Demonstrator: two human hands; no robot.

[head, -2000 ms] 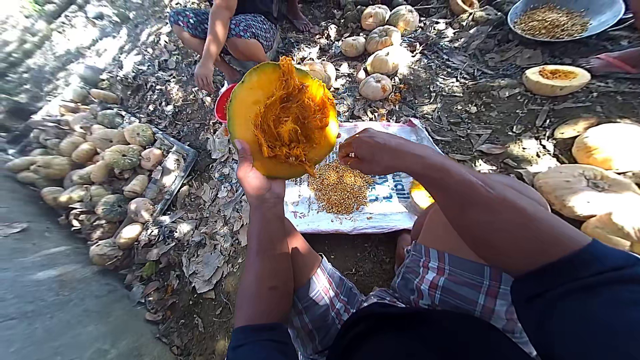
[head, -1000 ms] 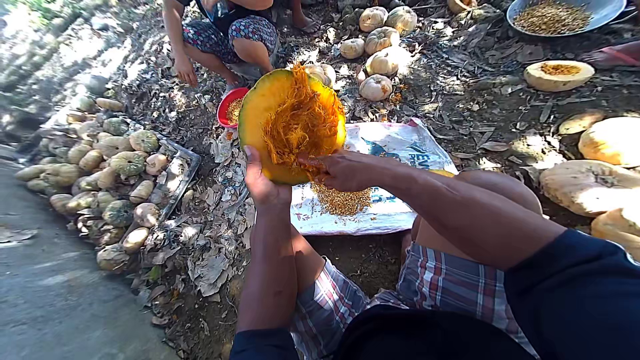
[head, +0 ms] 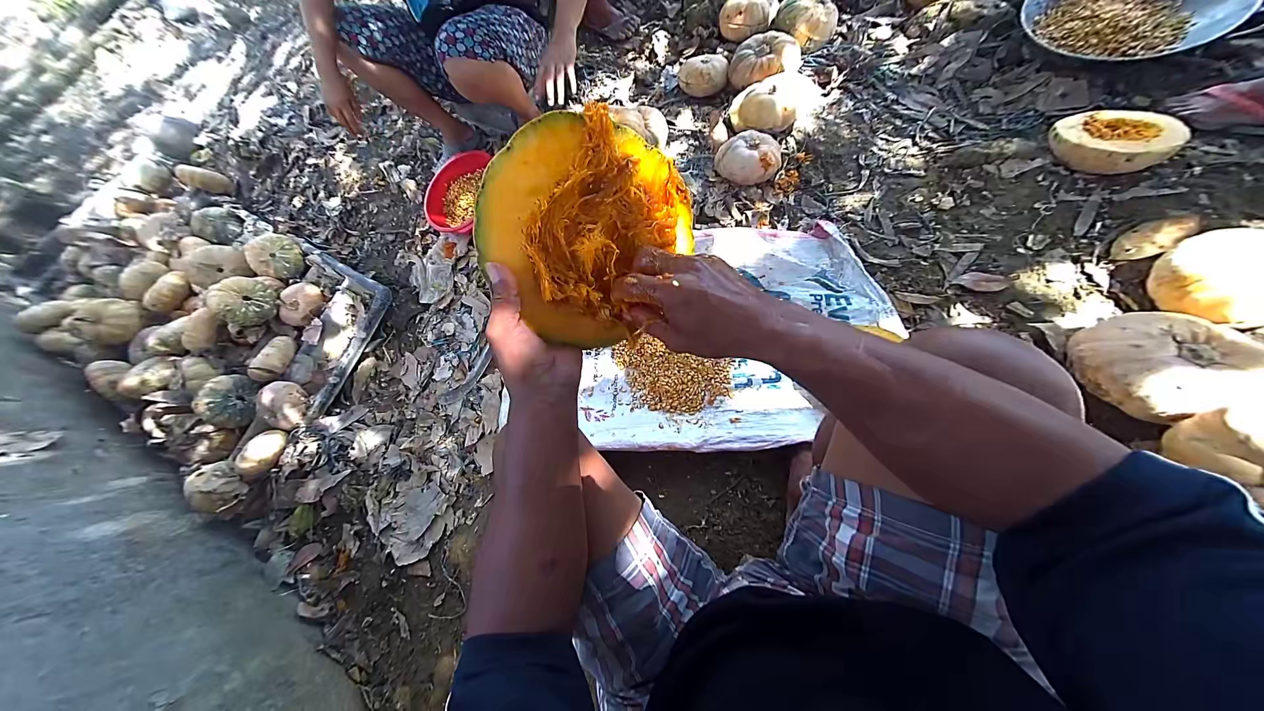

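Observation:
My left hand [head: 528, 341] holds up a halved pumpkin [head: 518, 197] by its lower left rim, cut face toward me. Stringy orange pulp [head: 588, 232] fills its hollow, and some strands stick up past the top rim. The curled fingers of my right hand [head: 691, 301] are at the lower right of the pulp; whether they pinch any strands cannot be made out. Below the pumpkin, a pile of pumpkin seeds [head: 681, 380] lies on a white printed sack [head: 760, 425] spread on the ground.
Many small pumpkins and gourds [head: 212, 267] are heaped at left. A red bowl of seeds [head: 434, 197] stands near a crouching person [head: 484, 59]. Several pale pumpkins [head: 748, 158] lie ahead, larger ones [head: 1150, 360] at right, with a cut half [head: 1116, 158] and a metal basin of seeds [head: 1205, 30] beyond.
My right hand has moved from the pumpkin's right edge onto the pulp, then slightly toward the hollow's lower right. The crouching person's hand now shows beside the knee.

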